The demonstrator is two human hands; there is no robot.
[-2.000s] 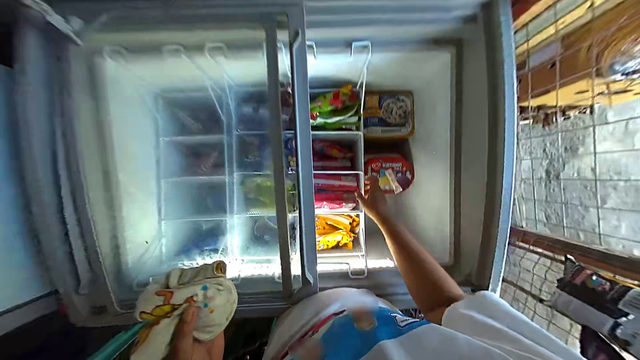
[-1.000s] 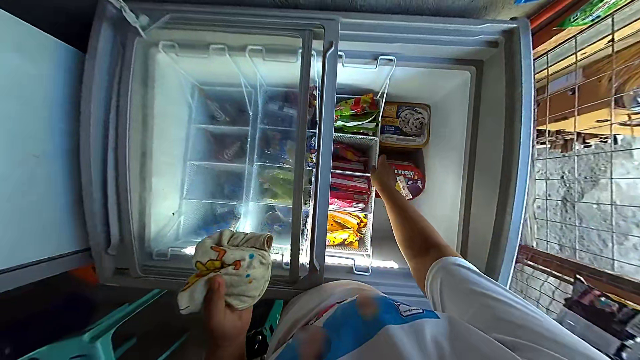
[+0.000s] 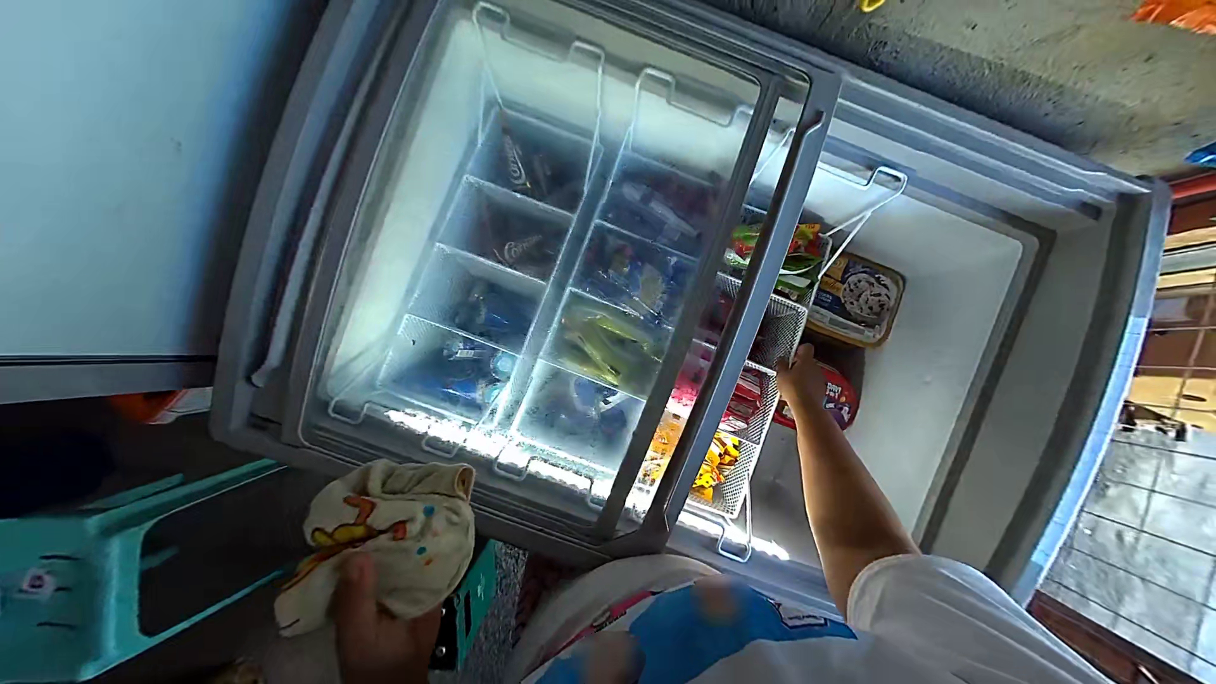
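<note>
My left hand point(image 3: 385, 617) holds a bunched cream cloth point(image 3: 399, 532) with printed figures, low at the left, outside the chest freezer point(image 3: 1092, 380). My right hand point(image 3: 803, 375) reaches into the freezer's uncovered right side and is at the edge of a white wire basket point(image 3: 781, 332); whether its fingers grip the wire cannot be told. Beside that hand lies a round red tub point(image 3: 838, 397), partly hidden by it. A rectangular ice cream tub point(image 3: 858, 299) sits farther back. The basket bears green packets point(image 3: 803, 242), red packets point(image 3: 746, 399) and yellow-orange packets point(image 3: 717, 465).
A framed glass lid point(image 3: 570, 285) covers the freezer's left side, over several compartments of bottles and packets. A turquoise plastic chair point(image 3: 104, 570) stands at the lower left. A pale panel point(image 3: 142, 171) is at the left; wire mesh point(image 3: 1130, 532) is at the right.
The view has tilted and shifted. My right hand stays by the basket's edge near the red tub. The cloth remains in my left hand.
</note>
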